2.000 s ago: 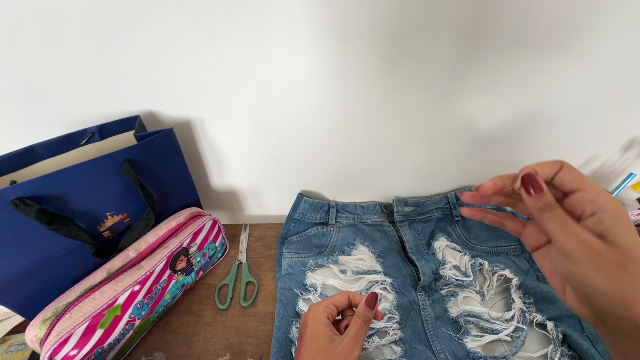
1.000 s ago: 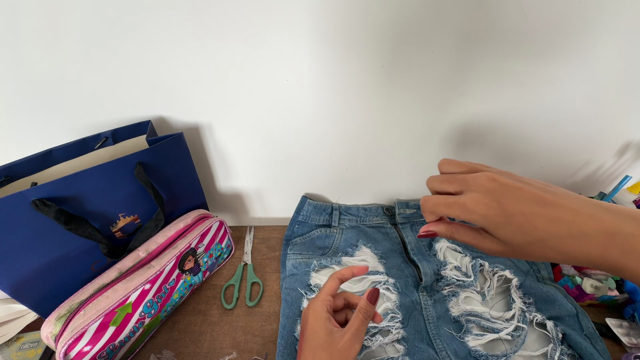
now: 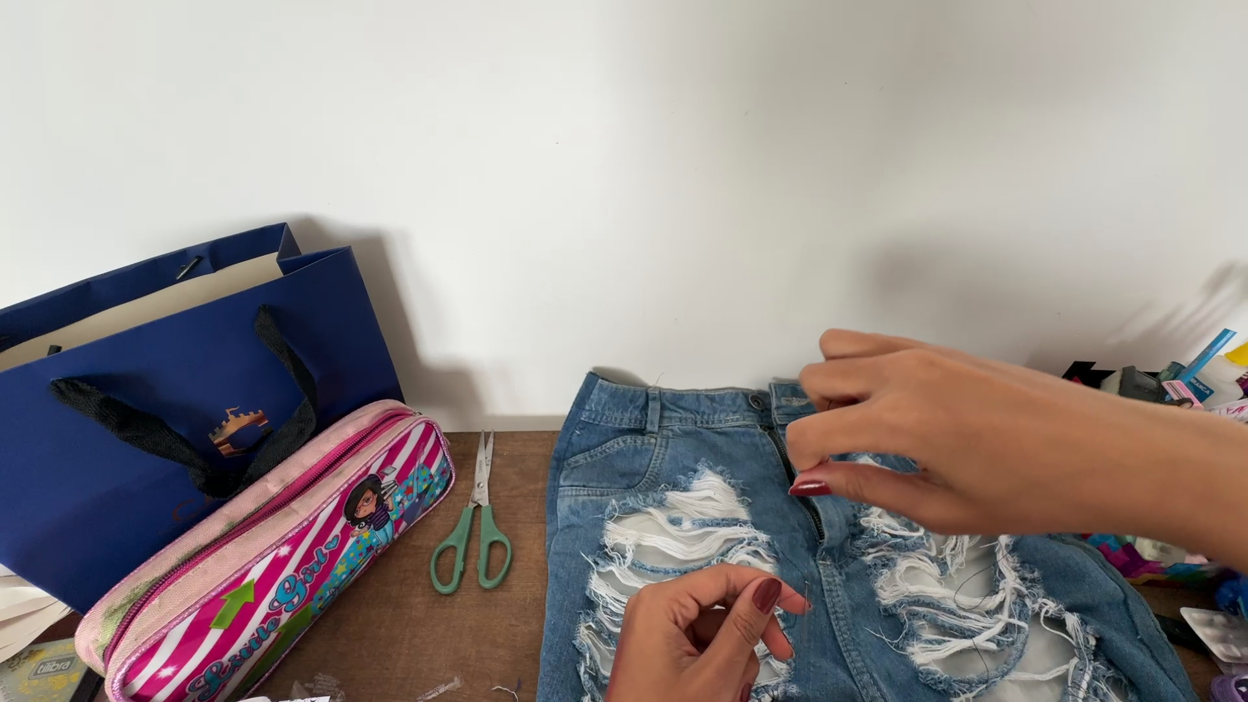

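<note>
Blue ripped denim jeans [image 3: 604, 526] lie flat on the wooden table, their waistband toward the wall and white frayed threads across the torn parts. Over the left torn part is my left hand [image 3: 707, 629], thumb and index finger pinched together; a very thin thread or needle seems to show at the fingertips, too fine to tell. Above the fly and the right torn part hangs my right hand [image 3: 907, 439], thumb against curled fingers, with what it pinches hidden or too fine to see. A dark thin thread [image 3: 975, 585] trails over the right torn part.
Green-handled scissors [image 3: 471, 546] lie left of the jeans. Beyond them are a pink striped pencil case [image 3: 283, 565] and a blue paper bag [image 3: 127, 448] with black handles. Assorted small items [image 3: 1189, 380] and a blister pack [image 3: 1219, 634] sit at the right. A white wall [image 3: 624, 195] stands behind.
My right hand, raised with fingers extended toward the right two seconds ago, has come left over the fly with its fingers curled. My left hand remains over the left torn part.
</note>
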